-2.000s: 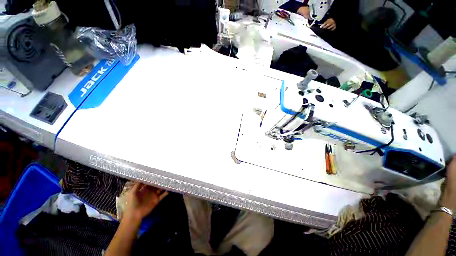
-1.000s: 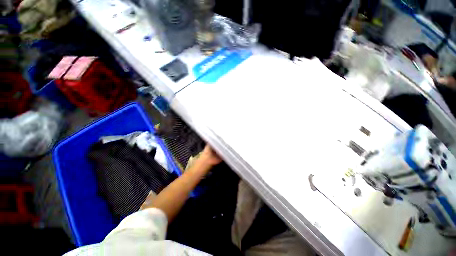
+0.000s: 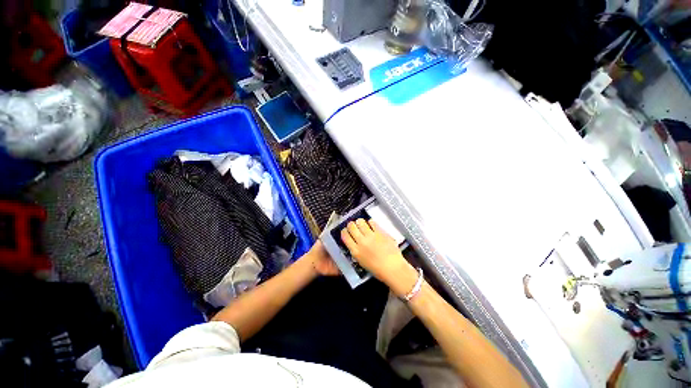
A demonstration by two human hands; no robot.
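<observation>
A grey drawer (image 3: 347, 265) is pulled out from under the front edge of the white machine table (image 3: 447, 159). My left hand (image 3: 324, 258) is at the drawer's outer left side and grips its edge. My right hand (image 3: 371, 246) reaches over the drawer with its fingers down inside, over dark contents. Whether the right fingers hold anything is hidden. A pale flat piece (image 3: 385, 221) lies at the drawer's inner end, beside my right hand.
A blue tub (image 3: 121, 227) with striped and white cloth (image 3: 208, 220) stands left of the drawer. Striped fabric (image 3: 326, 170) lies beyond the drawer. The sewing machine head (image 3: 651, 280) is at the right. A red crate (image 3: 170, 64) stands at upper left.
The view has turned left and down towards the tub. The drawer now shows pulled out. My right hand has come from the far right into the drawer; my left hand is at its side.
</observation>
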